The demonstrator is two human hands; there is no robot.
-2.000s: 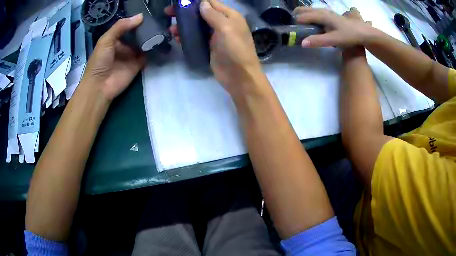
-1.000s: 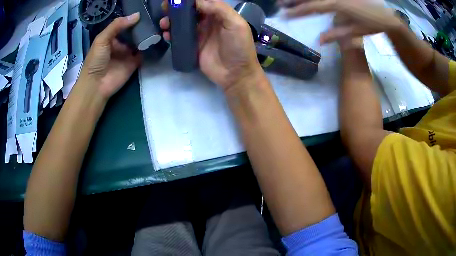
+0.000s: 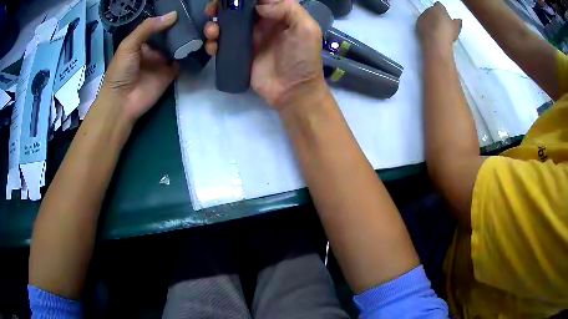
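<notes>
My right hand (image 3: pixel 283 53) grips a dark grey handheld mini fan (image 3: pixel 233 62) by its handle. The handle points down towards me, a blue-white light glows near its top, and the fan's head is cut off by the frame's top edge. My left hand (image 3: pixel 142 68) is around a second grey fan (image 3: pixel 180 37), thumb on its side, with its pale oval handle end facing me. Two more grey fans (image 3: pixel 367 71) lie side by side on the white sheet, right of my right hand, with yellow-green stickers and one lit indicator.
Flat blue and white cartons (image 3: pixel 37 118) overlap at the left on the green bench (image 3: pixel 140 180). A spoked fan head (image 3: pixel 123 9) is at the top left. The white sheet (image 3: pixel 249 156) covers the middle. A person in a yellow shirt (image 3: pixel 517 218) is at the right, one hand on the sheet.
The two fans on the right have come to lie together on the sheet, and the other person's hand has moved away from them. My hands have barely moved; both still hold their fans.
</notes>
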